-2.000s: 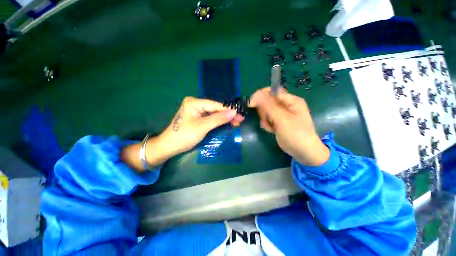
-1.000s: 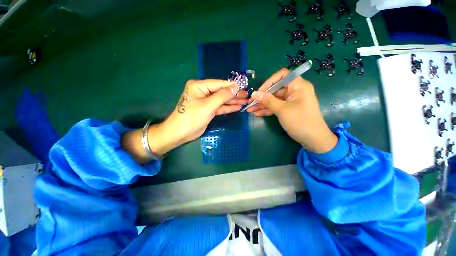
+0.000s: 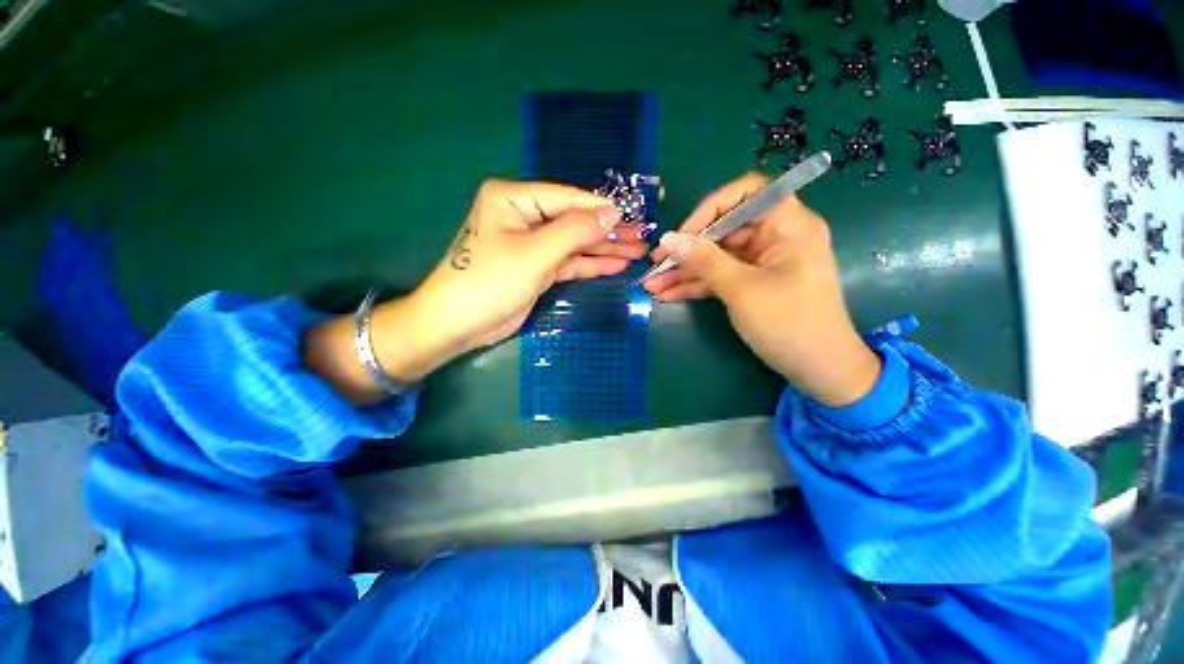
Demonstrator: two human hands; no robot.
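My left hand [image 3: 526, 253] pinches a small many-armed flex part [image 3: 623, 195] between thumb and fingers, over the blue carrier sheet. My right hand [image 3: 753, 266] holds silver tweezers [image 3: 779, 188]; their rear end points up right and their tip points down left, just below the flex part. Whether the tip holds anything is too small to tell. The dark blue carrier sheet [image 3: 584, 370] lies on the green surface under both hands, partly hidden by my left hand.
Rows of flex parts [image 3: 857, 145] lie at the upper right. A white sheet [image 3: 1039, 260] with more parts is at the right, white strips [image 3: 974, 113] above it. A small housing unit [image 3: 56, 145] lies far left. A grey-white box [image 3: 59, 486] is at the left edge, a pale rail [image 3: 571, 499] in front.
The view has shifted. The tweezers, upright in my right hand two seconds ago, now slant with the tip down by the flex part. My left hand still holds the part, now turned flatter to view.
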